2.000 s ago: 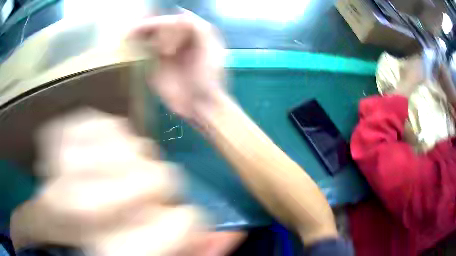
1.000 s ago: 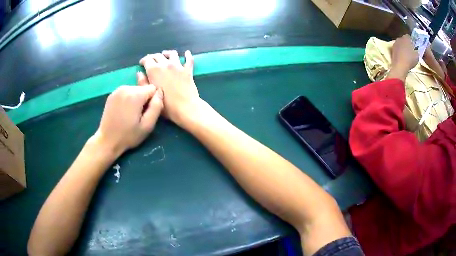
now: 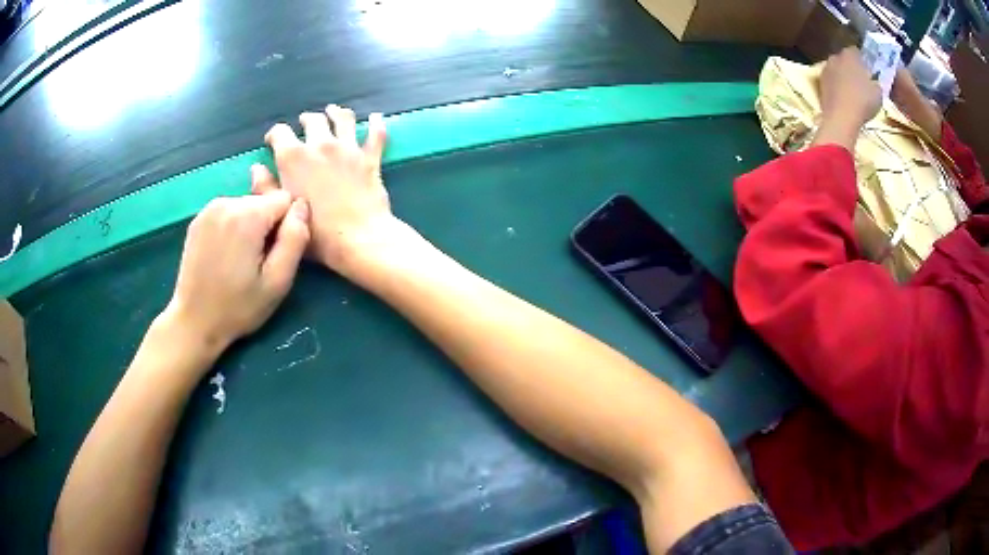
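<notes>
My left hand (image 3: 236, 260) is loosely curled and touches the thumb side of my right hand, left of the middle. Its grip cannot be made out fully, but no object shows in it. My right hand (image 3: 331, 182) lies palm down with its fingers spread over the bright green strip (image 3: 564, 108) and holds nothing. Both forearms rest over the dark green bench (image 3: 434, 455). A black smartphone (image 3: 655, 280) lies on the bench to the right of my right forearm.
A person in a red sleeve (image 3: 835, 314) at right holds white cards (image 3: 881, 63) over a crinkled yellowish bag (image 3: 911, 179). A brown carton (image 3: 737, 20) is at the top right on the black belt (image 3: 325, 65). Another carton (image 3: 13, 379) is cut off at the left edge.
The blurred carton seen at left in the first frame is gone from before me. My hands have come together on the bench. Since then the view has shifted slightly; the hands keep their pose.
</notes>
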